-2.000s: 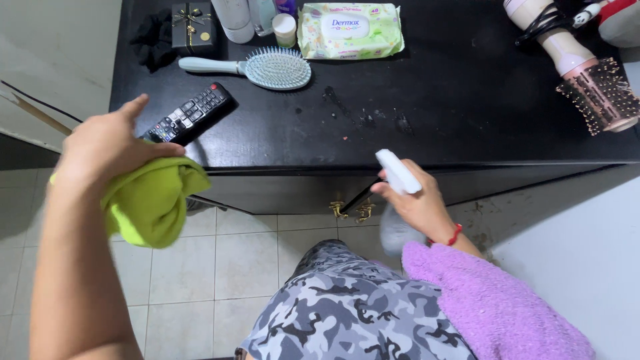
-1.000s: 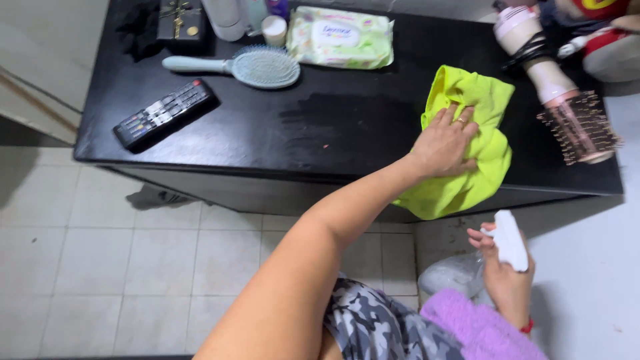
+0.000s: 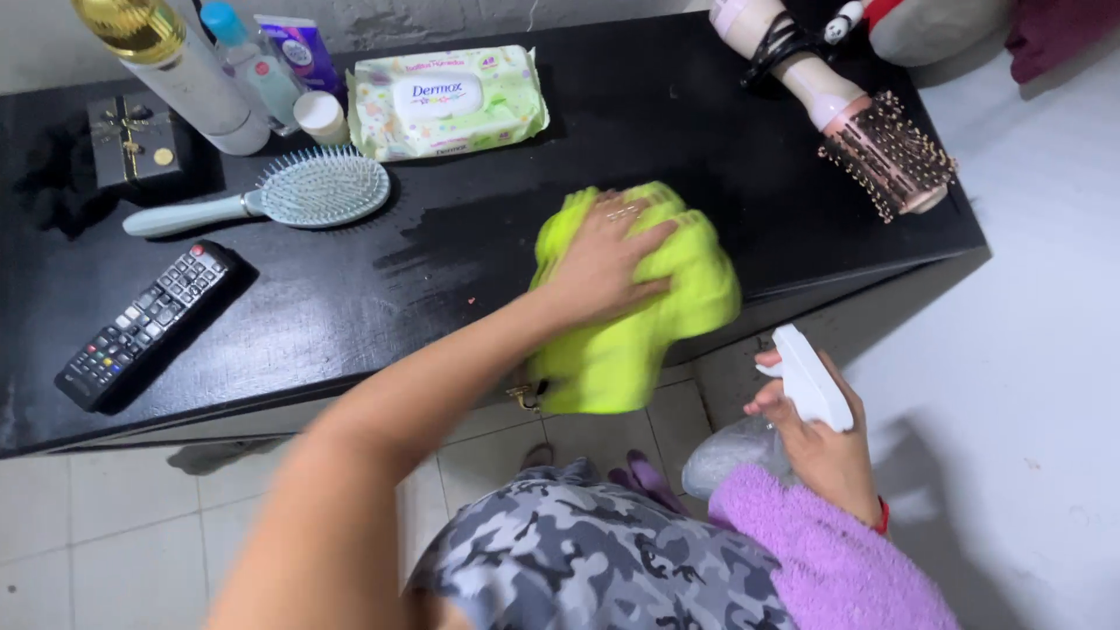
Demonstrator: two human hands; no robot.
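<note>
My left hand (image 3: 608, 262) lies spread on a lime-green cloth (image 3: 691, 262), pressing it on the black tabletop (image 3: 420, 297); both are blurred, and part of the cloth hangs over the front edge. To the cloth's left the surface has dark, wet-looking streaks and a small pinkish crumb. Beyond the front edge, at the right, my right hand (image 3: 827, 455) grips a spray bottle (image 3: 744, 451) with a white trigger head (image 3: 809, 381). A purple fluffy cloth (image 3: 822, 551) hangs by my right forearm and covers the bottle's lower part.
At the left lie a remote control (image 3: 144, 324), a paddle hairbrush (image 3: 324, 188) and a black gift box (image 3: 136, 149). Behind stand a gold-capped bottle (image 3: 188, 83), a white-lidded jar (image 3: 321, 118) and a wet wipes pack (image 3: 446, 101). A round hot-air brush (image 3: 888, 157) lies at the right.
My left hand, beside the remote with the bunched green cloth two seconds ago, went to the table's right part and has since moved left with the cloth. My right hand still holds the spray bottle.
</note>
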